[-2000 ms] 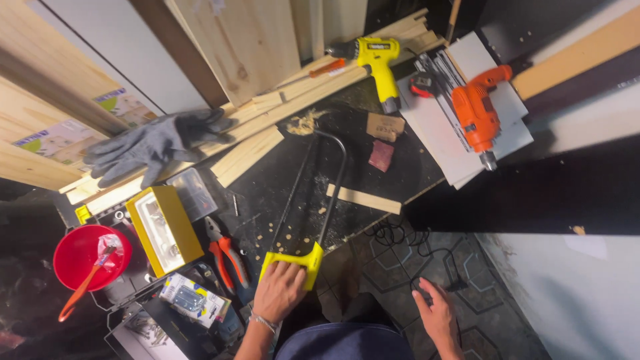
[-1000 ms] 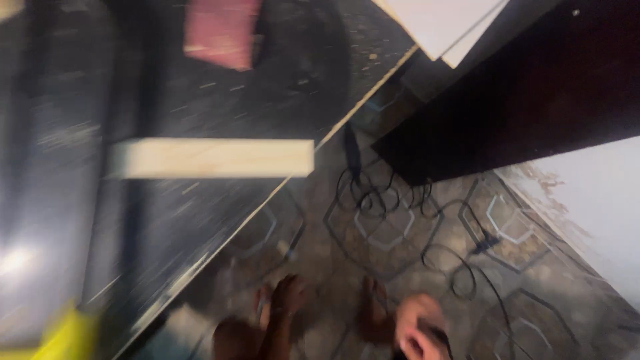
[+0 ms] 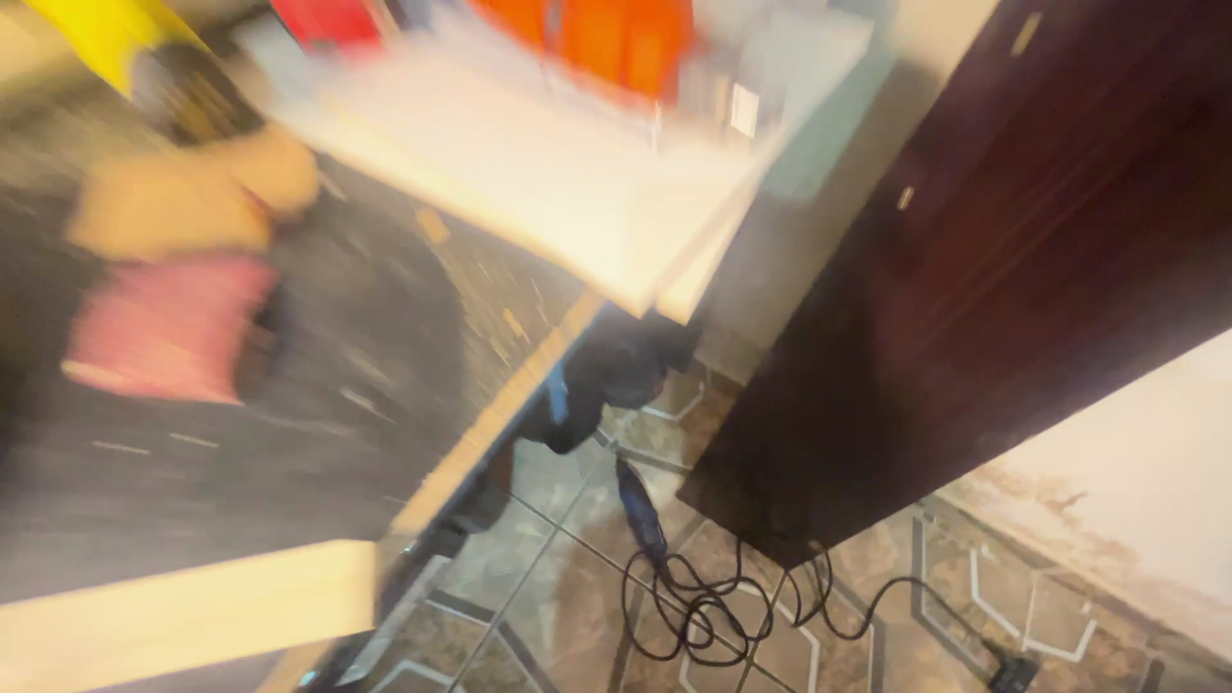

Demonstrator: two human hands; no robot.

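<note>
Neither of my hands shows in the head view at this moment. A light wooden strip [image 3: 192,611] lies at the lower left of the black worktop [image 3: 337,462], its end at the worktop's edge. Above it are a pinkish-red piece [image 3: 168,327], perhaps sandpaper, and a tan piece [image 3: 183,202], both blurred. Part of a yellow and black power drill [image 3: 125,48] shows at the top left. The orange body of a power tool [image 3: 616,43] rests over white sheets [image 3: 539,183]. The hacksaw is out of view.
A dark brown board [image 3: 924,289] slants across the right side, beside a white surface [image 3: 1136,462]. A black cable [image 3: 703,616] lies coiled on the patterned tile floor [image 3: 539,577] beneath the worktop's pale edge [image 3: 500,414]. Dark items sit below that edge.
The view has swung far and come closer to the worktop's corner. Two seconds ago my left hand held the hacksaw's yellow handle; now both hands are out of view.
</note>
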